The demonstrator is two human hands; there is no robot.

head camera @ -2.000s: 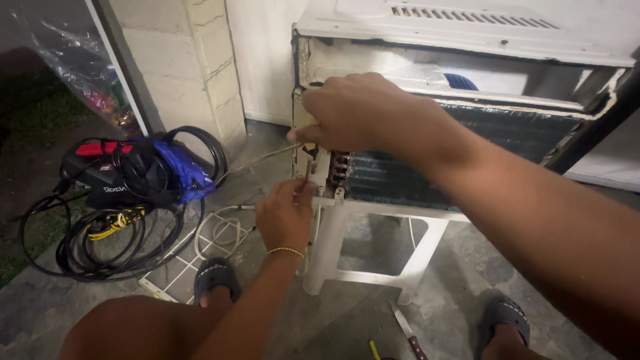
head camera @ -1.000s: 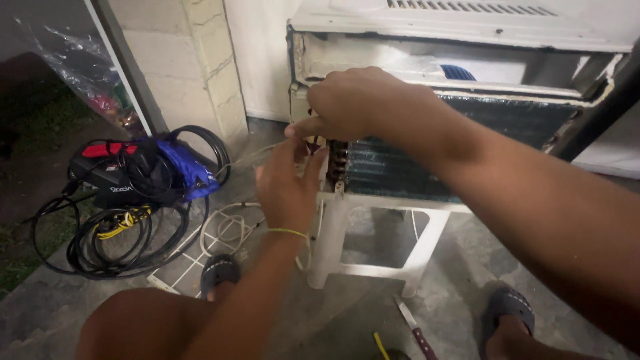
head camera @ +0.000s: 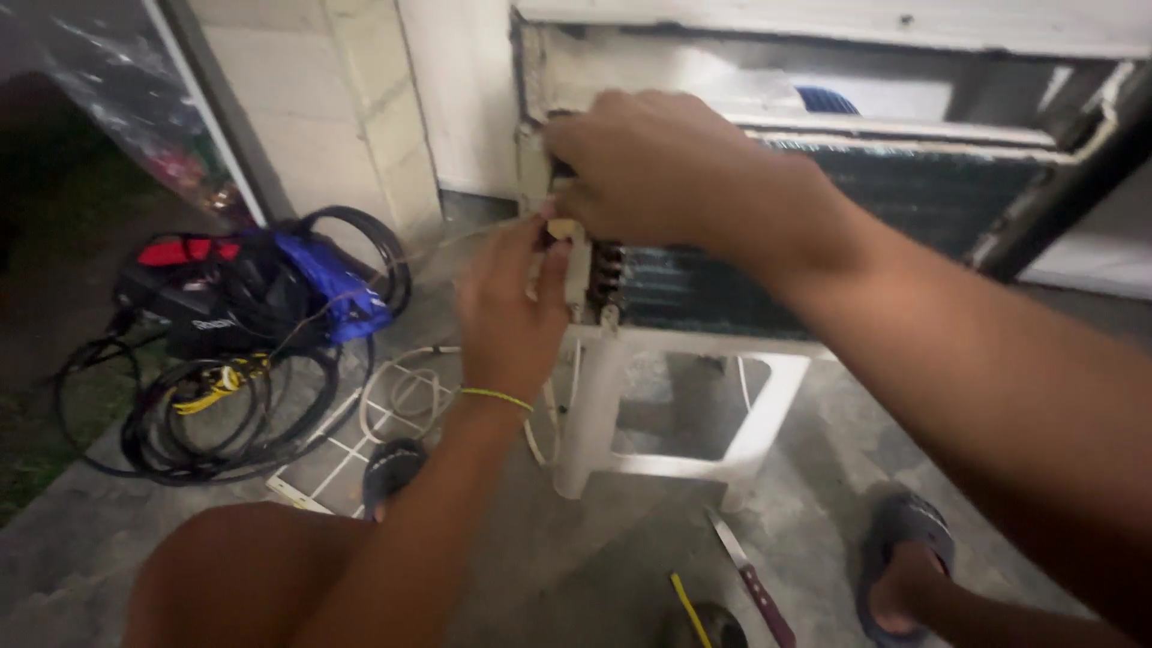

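A window air conditioner with its front off (head camera: 900, 193) rests on a white plastic stool (head camera: 594, 414), its dark finned coil facing me. My left hand (head camera: 513, 306) is at the left edge of the unit, thumb and fingers around a small yellowish piece (head camera: 560, 229) beside the copper coil bends (head camera: 607, 274). Just above it, my right hand (head camera: 657, 171) reaches across from the right with bent fingers against the same edge. Its fingertips are partly hidden, so whether they hold anything cannot be told. A thin wire runs left from near my fingers.
A knife with a dark red handle (head camera: 763, 594) and a yellow strip (head camera: 690, 607) lie on the concrete floor. At left are a black and red bag (head camera: 225, 306), a blue bag (head camera: 337, 283), coiled black hose (head camera: 135, 450), a white grille (head camera: 337, 459) and a looped white cord (head camera: 369, 405).
My left hand has risen from the lower part of the unit's left edge to just beneath my right hand. My right hand has stayed at the upper left edge.
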